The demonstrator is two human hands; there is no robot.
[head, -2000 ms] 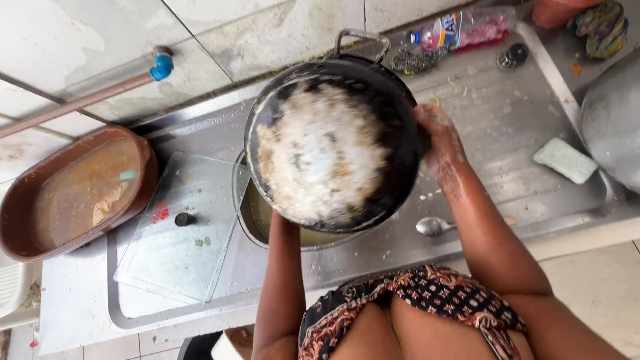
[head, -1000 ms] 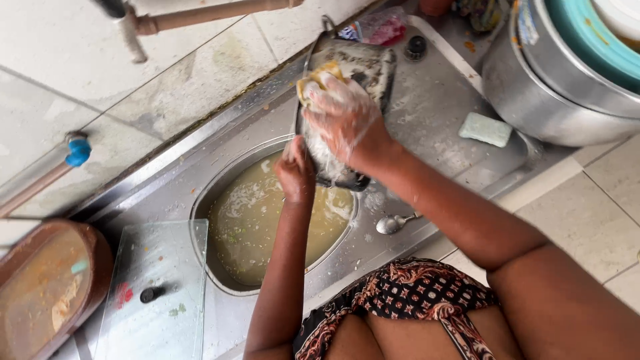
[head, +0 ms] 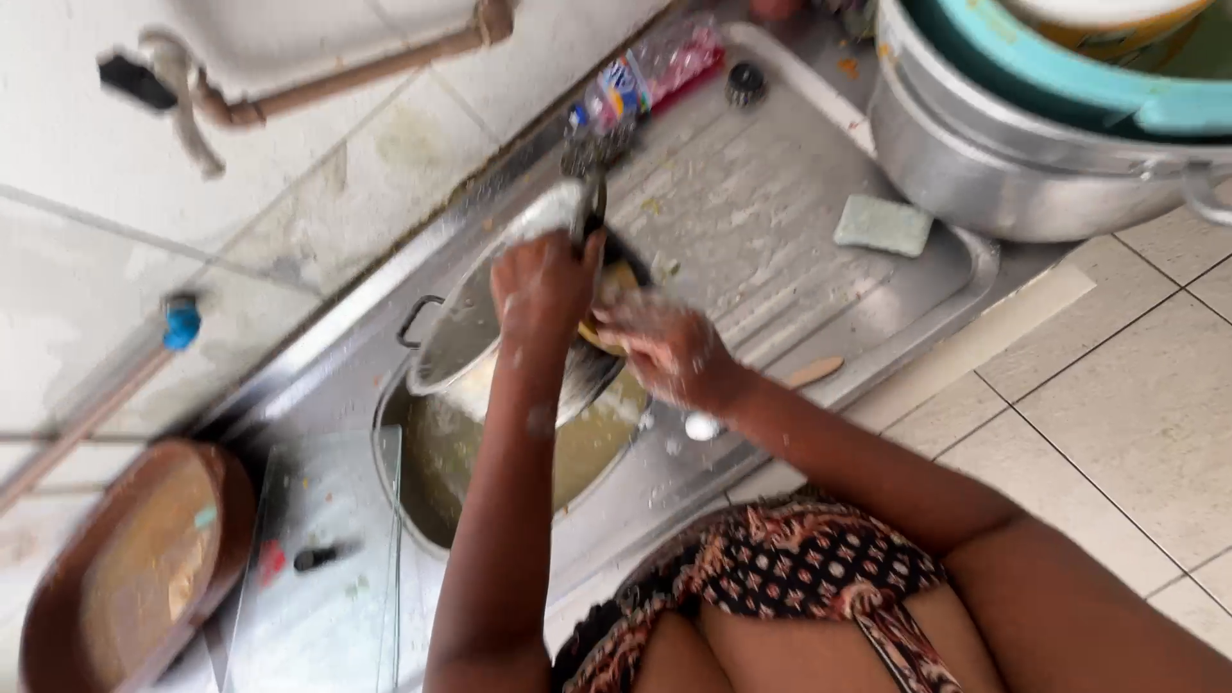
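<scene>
A metal cooking pot (head: 462, 351) is tilted on its side above the sink basin (head: 385, 481), which holds cloudy water. My left hand (head: 544, 284) grips the pot near its rim and handle. Soapy suds cover my right hand (head: 669, 346), which presses a yellow sponge (head: 616, 298) against the pot's dark, soapy outer side. The sponge is partly hidden by my fingers. Below my right hand lies a spoon (head: 703, 425) at the basin's edge.
Right of the basin, the drainboard (head: 751, 212) bears a bar of soap (head: 883, 225), a plastic bottle (head: 645, 77) and a black cap (head: 746, 85). Large metal pots (head: 1001, 183) stand at the right. A glass sheet (head: 327, 577) and a brown tub (head: 135, 577) are at the left.
The pot has turned from base-up to lying on its side, its inside now showing at the left. It has come lower, over the basin. My right hand has moved down with the sponge.
</scene>
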